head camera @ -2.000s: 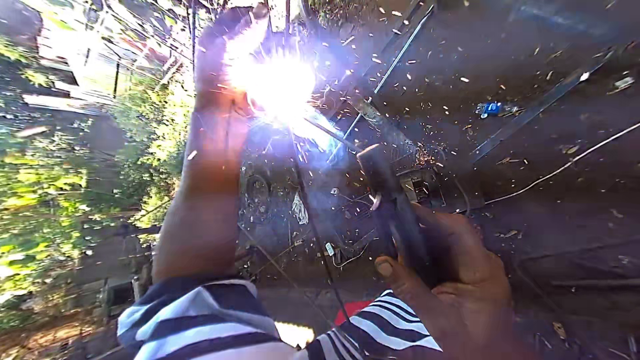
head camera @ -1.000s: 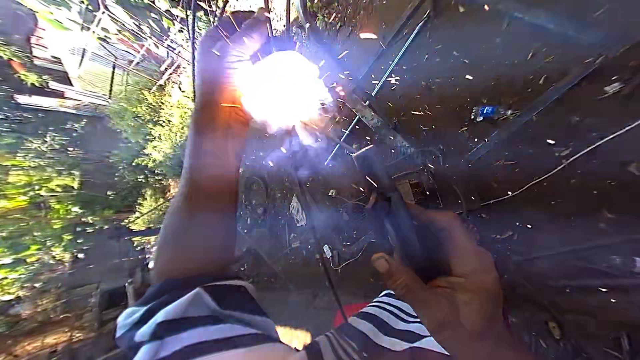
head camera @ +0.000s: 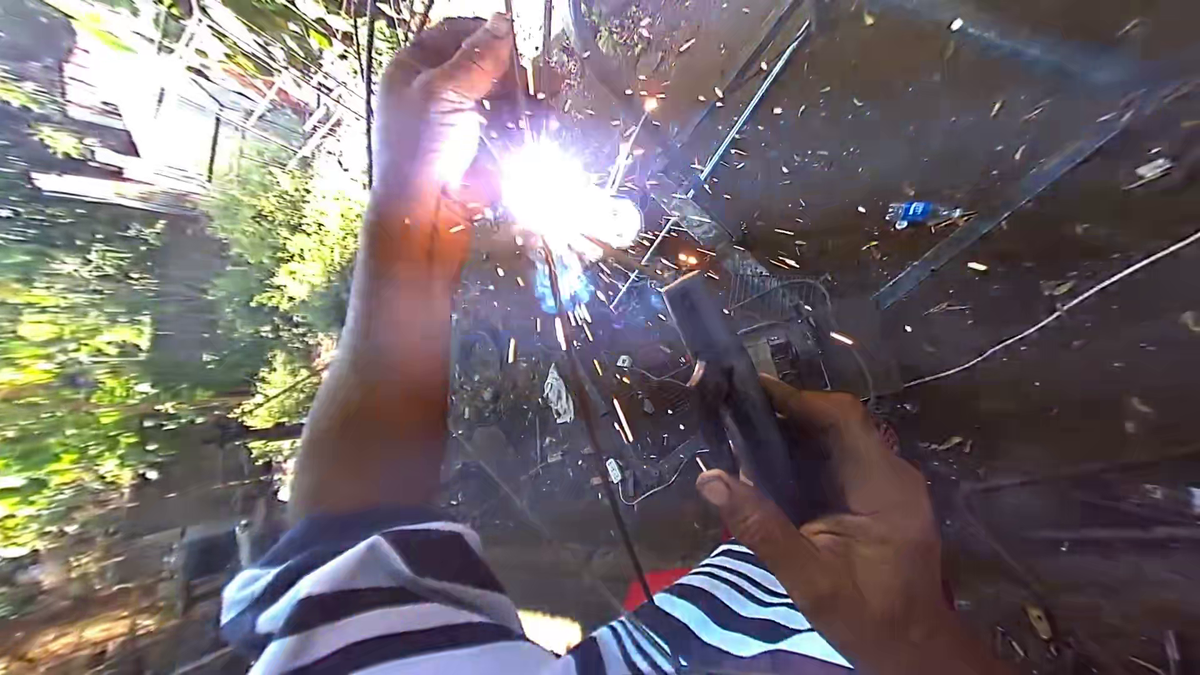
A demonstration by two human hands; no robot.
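Note:
My right hand (head camera: 858, 506) is closed around a dark welding electrode holder (head camera: 727, 384), its tip pointing up and left. A very bright welding arc (head camera: 553, 192) burns at upper centre, throwing sparks; its glare hides the joint and most of the electrode. My left hand (head camera: 450, 84) is raised just left of the arc, with the fingers at a thin metal rod (head camera: 511, 56); glare and blur hide the exact grip. A thin dark rod (head camera: 600, 450) runs from below the arc down toward my striped sleeves.
On the dark ground lie a blue-labelled plastic bottle (head camera: 914, 214), a long metal bar (head camera: 1012, 211), a pale cable (head camera: 1050, 319) and a crumpled white scrap (head camera: 558, 394). Green shrubs (head camera: 291, 234) stand at the left.
The arc's glow has changed shape, with a second bright lobe now at its right. Sparks are scattered differently. Both hands stay in about the same places.

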